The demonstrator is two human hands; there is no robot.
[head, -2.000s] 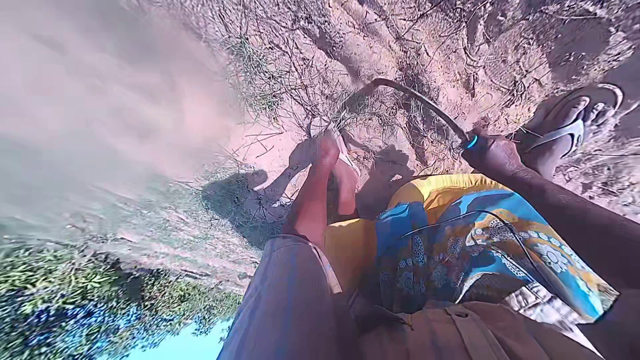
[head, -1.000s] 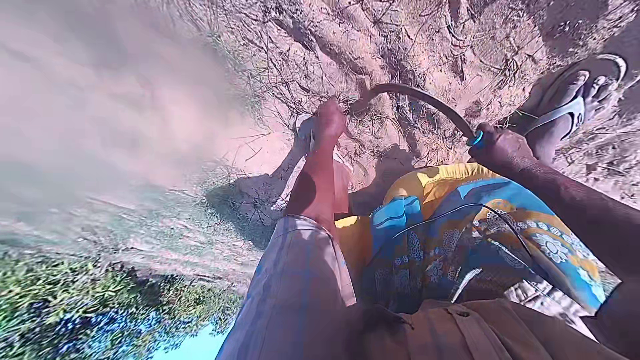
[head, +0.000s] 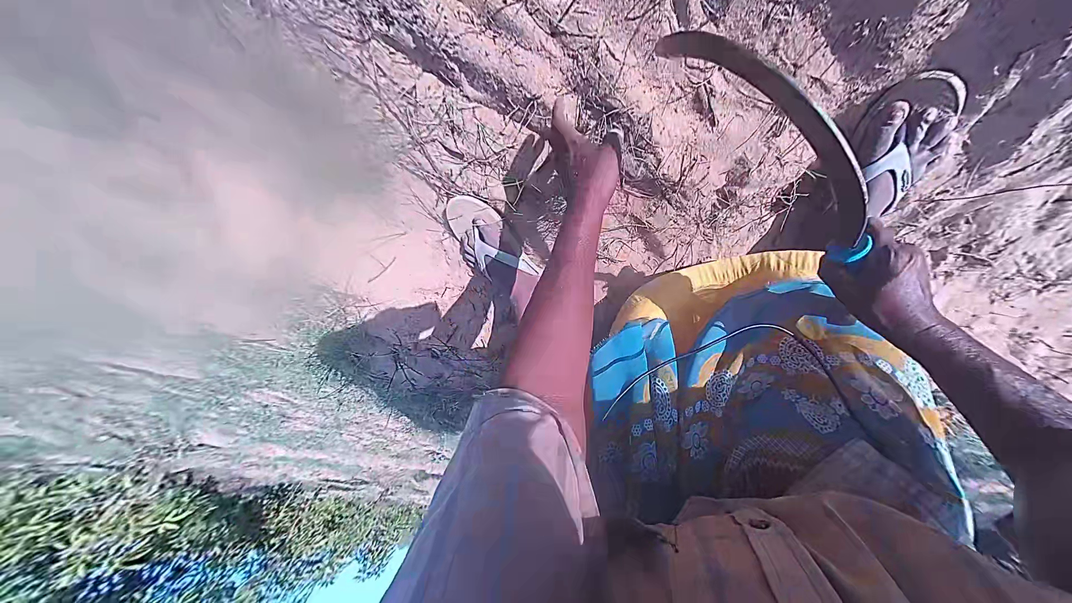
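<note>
My right hand [head: 883, 280] is closed around the handle of a sickle [head: 791, 100], just below a turquoise band. The curved blade arches up and to the left, over the ground, its tip away from my left hand. My left hand [head: 586, 159] reaches down among dry grass stalks [head: 502, 109], a finger and the thumb apart; nothing is plainly seen in it, though its palm side is partly hidden. A blue and yellow patterned cloth [head: 712, 402] covers my lap between the arms.
My sandalled feet stand on either side: one sandal [head: 473, 213] left of my left forearm, the other [head: 896, 172] beside the sickle blade. Sandy, uneven soil [head: 695, 167] bears scattered stalks. Green foliage [head: 126, 519] shows at the lower left, and a blur covers the upper left.
The sickle blade, earlier low and pointing left close to my left hand, has swung up and away from it. My left hand has moved farther out over the grass.
</note>
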